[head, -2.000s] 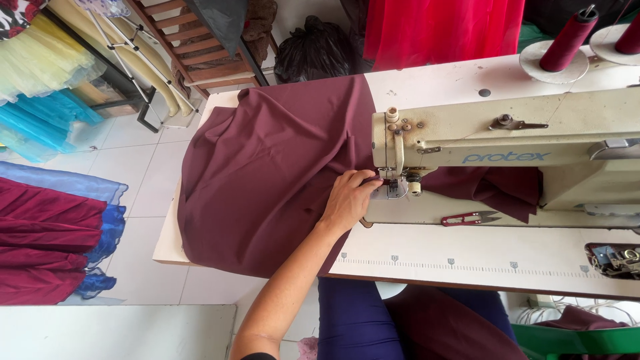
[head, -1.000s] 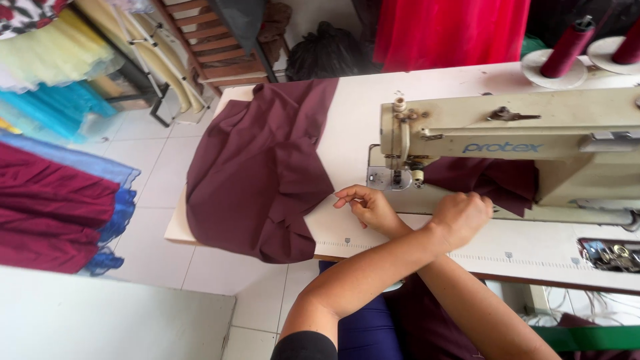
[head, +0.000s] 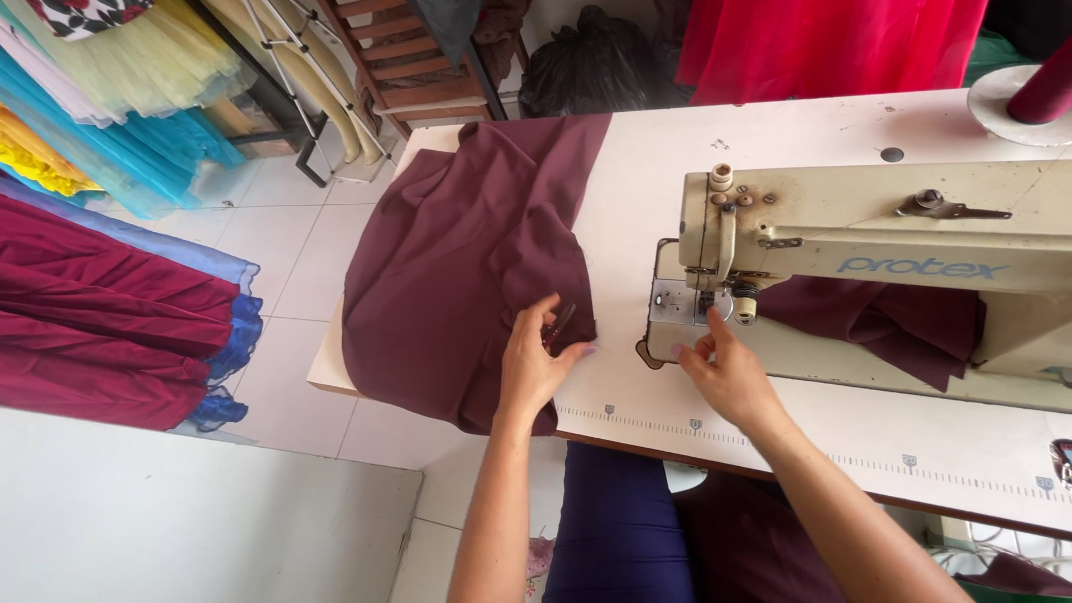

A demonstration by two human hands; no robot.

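My left hand (head: 536, 360) is over the maroon fabric (head: 435, 285) at the left of the white sewing table, with small red-handled thread snips (head: 559, 325) in its fingers. At the industrial sewing machine (head: 854, 260), my right hand (head: 730, 373) has its index fingertip by the presser foot (head: 708, 301) and its thumb held apart over the bed's front edge. No thing shows in that hand. The large fabric piece lies creased and apart from the needle plate (head: 674, 301). Another maroon piece (head: 888, 322) is under the machine arm.
A ruler scale (head: 695, 425) runs along the table's front edge. At the back right stands a maroon thread cone (head: 1043, 96). Beyond the table are a wooden chair (head: 410, 59), a black plastic bag (head: 586, 63) and hanging red fabric (head: 829, 46). Garments (head: 109, 310) hang at the left.
The large fabric piece has moved left, off the needle plate. The snips, earlier on the machine bed, are now in my left hand. My arms, crossed one second ago, are uncrossed, with my right hand at the presser foot.
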